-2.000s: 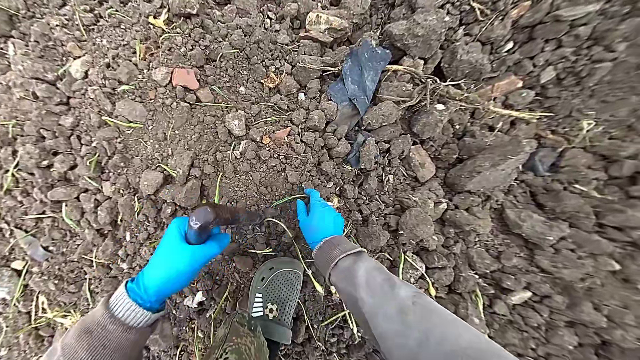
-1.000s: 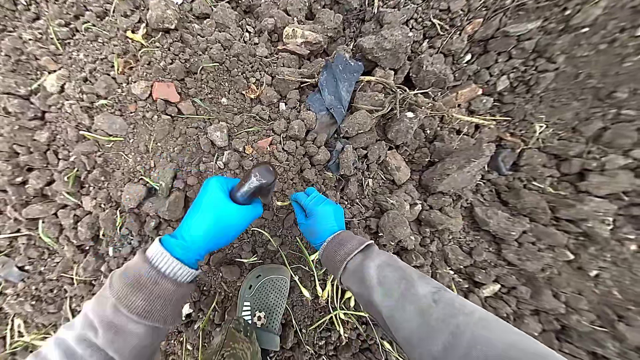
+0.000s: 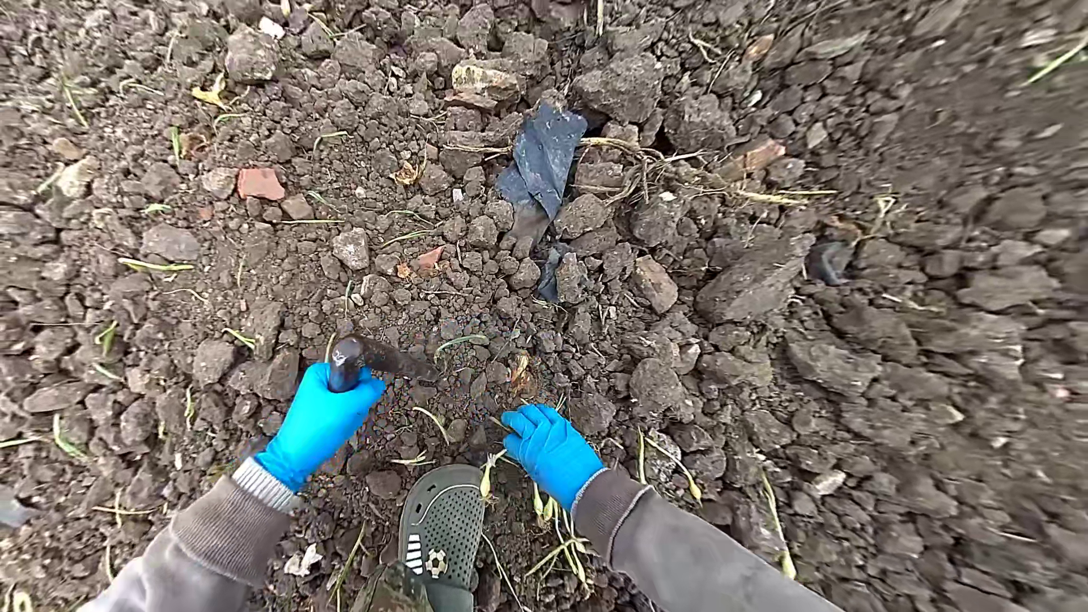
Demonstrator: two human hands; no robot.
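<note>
My left hand [image 3: 325, 418], in a blue glove, is closed around a dark hand tool [image 3: 381, 357]; the tool's narrow dark end points right, over the soil. My right hand [image 3: 551, 452], also gloved in blue, is low at the soil with its fingers bent and close together. Whether anything is between those fingers is hidden. Small onion-like seedlings [image 3: 549, 508] with pale bulbs and thin green leaves lie beside and below the right hand. More such seedlings lie farther right, one near the sleeve [image 3: 787, 564].
A green clog [image 3: 444, 520] stands on the soil between my arms. Cloddy earth with stones surrounds it. Ahead lie a torn dark plastic scrap [image 3: 548, 157], dry roots [image 3: 633, 157], a red brick fragment [image 3: 260, 184] and a large clod [image 3: 755, 276] at the right.
The tool's dark narrow end shows again, pointing right, after being foreshortened one second ago. The left hand has moved left, away from the right hand.
</note>
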